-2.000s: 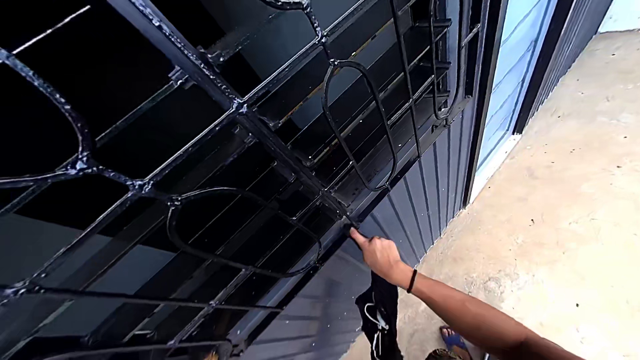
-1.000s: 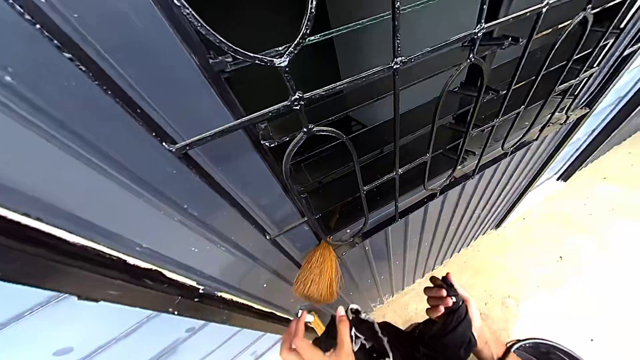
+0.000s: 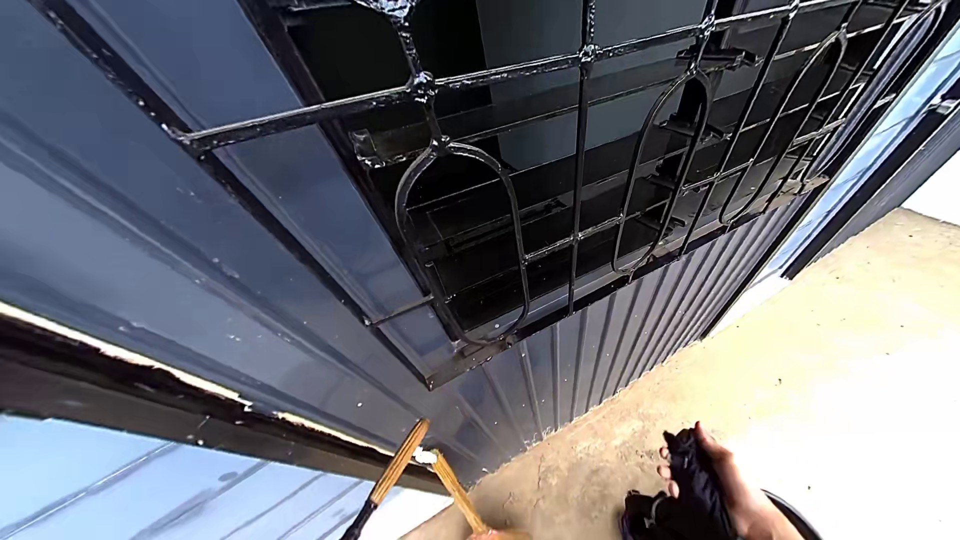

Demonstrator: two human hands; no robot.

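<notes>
My right hand (image 3: 724, 487), at the lower right, is closed around a bunched black cloth (image 3: 690, 472); more of the dark fabric hangs below it. At the bottom edge, a sliver of what looks like my left hand (image 3: 493, 535) shows by the lower end of a yellowish wooden stick (image 3: 457, 491); its grip is hidden. Another wooden stick (image 3: 397, 469) with a dark lower part leans beside the first, with a small white thing (image 3: 425, 456) between their tops. Above them is a black metal window grille (image 3: 581, 150) with looped bars.
Grey-blue corrugated metal wall (image 3: 585, 367) surrounds the dark louvred window. A dark beam (image 3: 187, 420) crosses the lower left above light-blue panels (image 3: 90, 472). Sandy concrete floor (image 3: 780, 375) lies along the wall's foot. A dark curved rim (image 3: 791, 514) shows behind my right wrist.
One second ago a straw-coloured brush stood against the grille's lower corner; it is no longer there. My left hand has dropped almost out of view. My right hand still holds the black cloth.
</notes>
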